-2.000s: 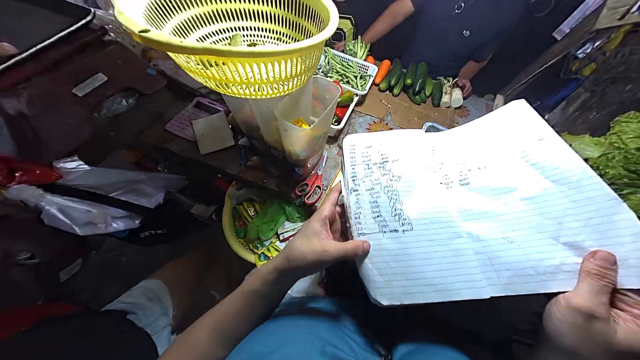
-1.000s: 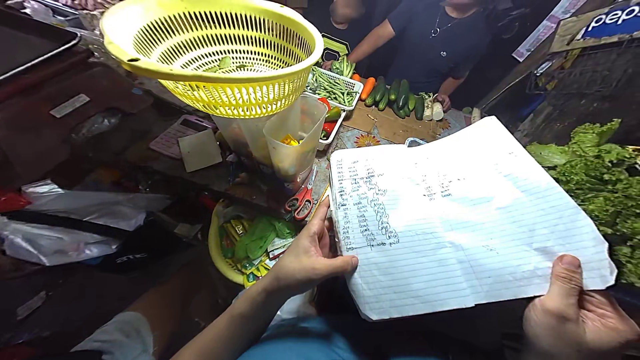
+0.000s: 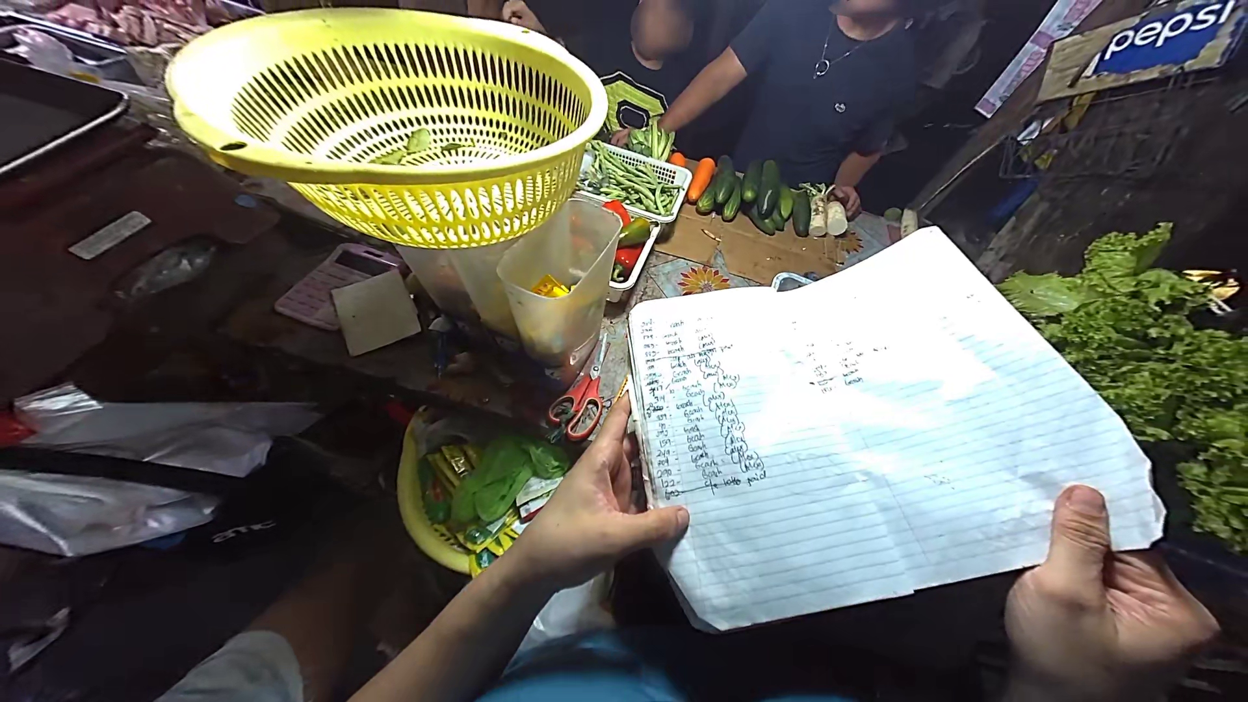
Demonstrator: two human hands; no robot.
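Note:
An open lined notebook [image 3: 877,468] with handwriting, mostly down its left side, lies across both my hands at the centre right. My left hand [image 3: 600,507] grips its left edge, thumb on the page and fingers behind. At the lower right corner, my right hand [image 3: 1102,585] pinches the paper with its thumb on top. Red-handled scissors [image 3: 582,402] rest on the table just beyond my left hand. The fingers behind the notebook are hidden.
A yellow plastic colander [image 3: 390,175] sits above plastic containers [image 3: 561,283]. A pink calculator [image 3: 336,288], a basket of packets [image 3: 419,517], cucumbers [image 3: 765,195], green beans [image 3: 634,185] and leafy lettuce [image 3: 1150,331] surround the notebook. Two people stand across the table.
The view has tilted up somewhat, so more of the people and a sign show. Both hands keep hold of the open notebook.

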